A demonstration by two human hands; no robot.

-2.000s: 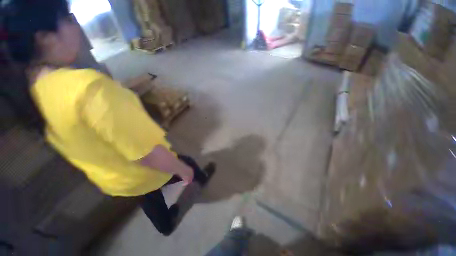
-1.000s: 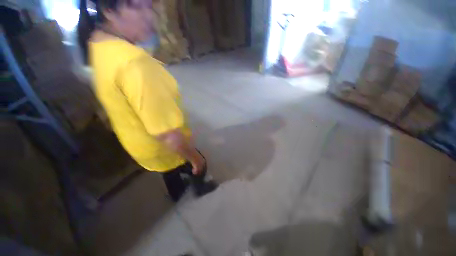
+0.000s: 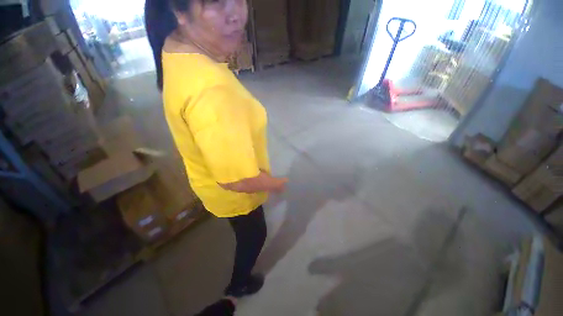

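Neither of my hands is in view. Nearest in front of me, a person in a yellow top (image 3: 222, 129) and black trousers stands left of centre, turned partly towards me, one forearm bent forward. Low at the left, an open brown carton (image 3: 145, 213) with a raised flap and small white labels rests on a wooden pallet (image 3: 111, 285).
A pallet jack (image 3: 395, 68) with red forks stands in the bright doorway. Brown cartons (image 3: 525, 139) lean by the right wall. Stacked cartons (image 3: 49, 99) stand at the left. A pale long roll or bundle (image 3: 525, 278) lies at the lower right.
The view has moved forward and turned. The person now appears further right with the face turned towards me. The pallet jack and the open carton at the left show more clearly.
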